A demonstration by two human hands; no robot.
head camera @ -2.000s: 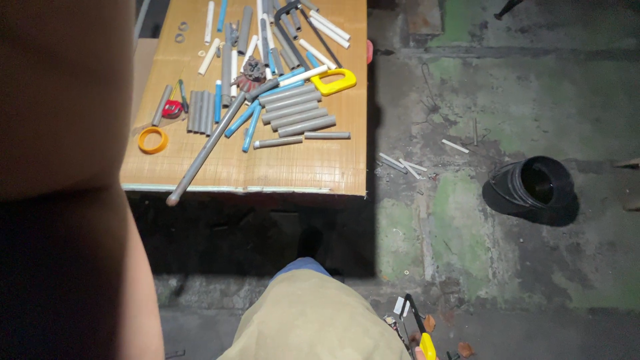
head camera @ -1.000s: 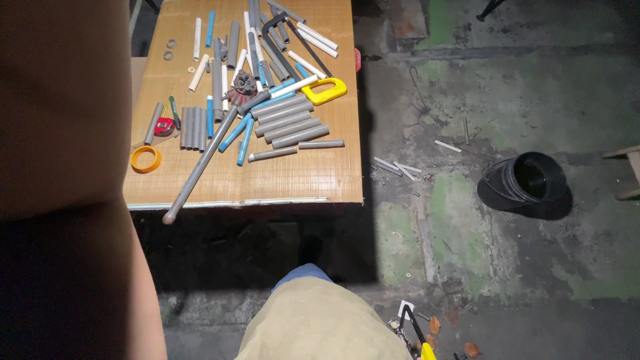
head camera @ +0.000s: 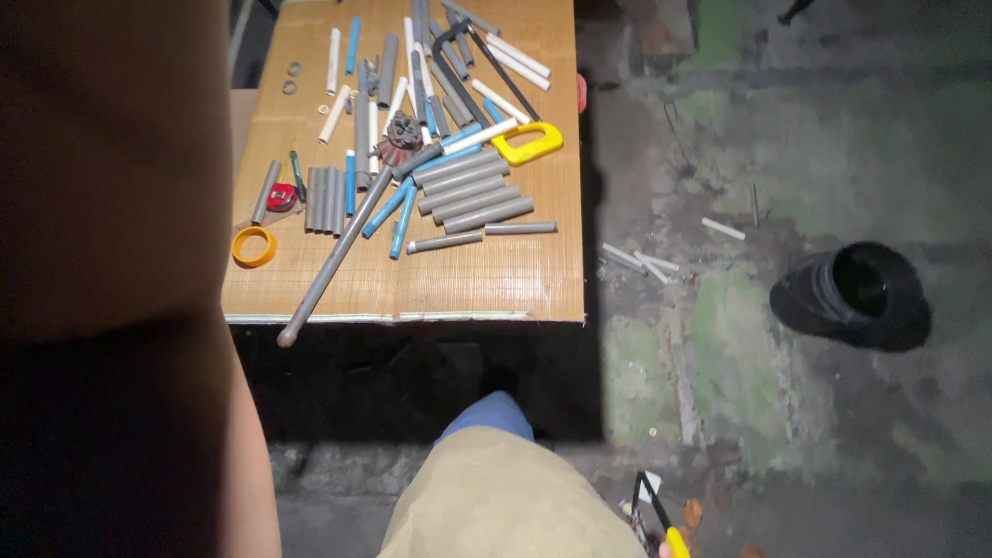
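Observation:
At the bottom edge, only a fingertip of my right hand [head camera: 665, 550] shows, against the yellow handle of a small black-framed hacksaw [head camera: 659, 504]. My left hand is out of view; a large, dark, blurred arm fills the left side. On the table lie gray pipe pieces [head camera: 477, 194], white pipes [head camera: 333, 62], blue pipes [head camera: 387, 209] and a second hacksaw with a yellow handle [head camera: 554, 143]. A long-handled pipe threader with a die head [head camera: 403, 132] lies diagonally, its handle end past the front edge. A red tape measure [head camera: 281, 198] and an orange tape roll [head camera: 254, 247] are at left.
The table's front edge [head camera: 465, 316] is ahead of my knee [head camera: 496, 473]. On the stained floor at right stands a black bucket [head camera: 856, 283]. Several short pipe offcuts [head camera: 655, 266] lie between it and the table. Orange-brown pieces [head camera: 692, 513] lie near the lower hacksaw.
The view has shifted slightly. The things on the table keep their arrangement, and the lower hacksaw stays by my right hand near the bottom edge.

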